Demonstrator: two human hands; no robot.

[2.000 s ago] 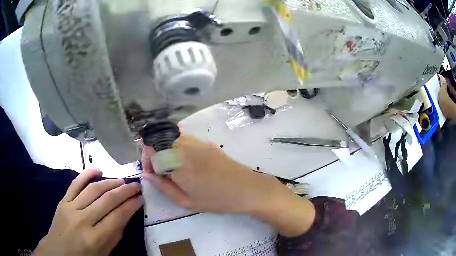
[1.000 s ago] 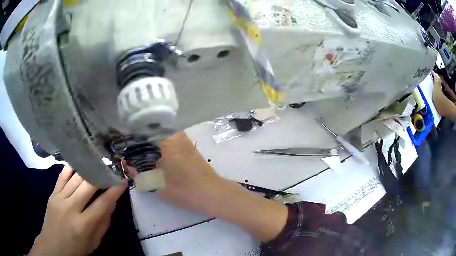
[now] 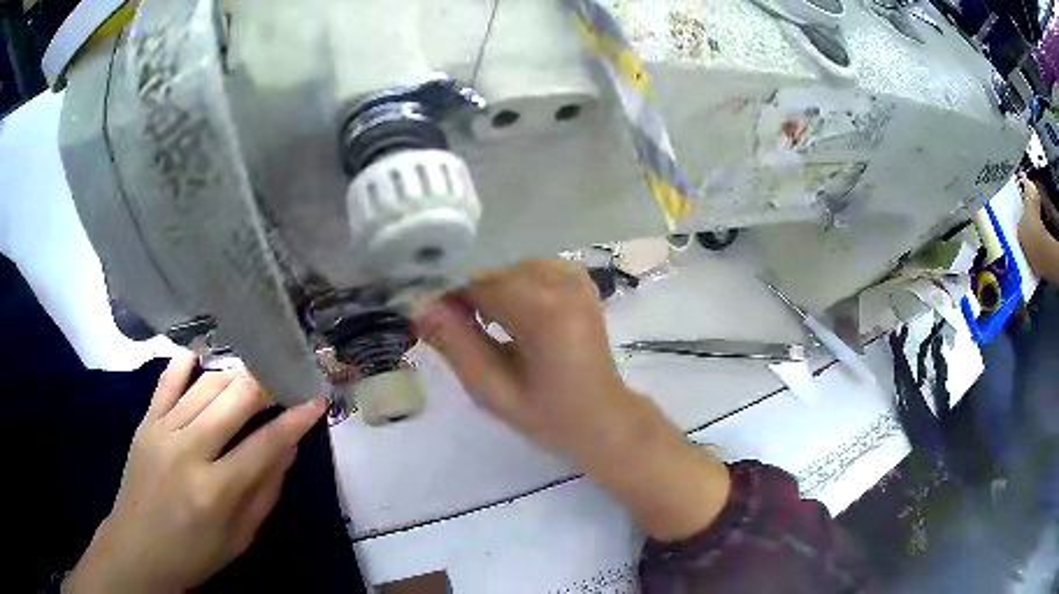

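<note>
The off-white sewing machine (image 3: 743, 151) fills the upper view, with a white ribbed tension dial (image 3: 413, 203) on its face. Dark cloth (image 3: 58, 464) lies at the left. My left hand (image 3: 192, 476) rests on the dark cloth beside the needle area, fingers spread, fingertips partly behind the machine head. My right hand (image 3: 540, 348) is raised right of the lower knob (image 3: 389, 396), below the tension dial, with thumb and fingers close together. It is slightly blurred, and I cannot tell whether it holds thread. The needle and presser foot are mostly hidden behind the machine head.
Tweezers (image 3: 714, 348) and another thin tool (image 3: 813, 325) lie on the white table (image 3: 465, 464). A plastic bag with a black part lies partly behind my right hand. A brown patch (image 3: 416, 582) is at the front edge. A blue tray (image 3: 993, 290) and another person's arm (image 3: 1037, 230) are at the right.
My right hand has moved from beside the needle area up and to the right, away from the lower knob. My left hand stays on the cloth. The camera view has shifted slightly.
</note>
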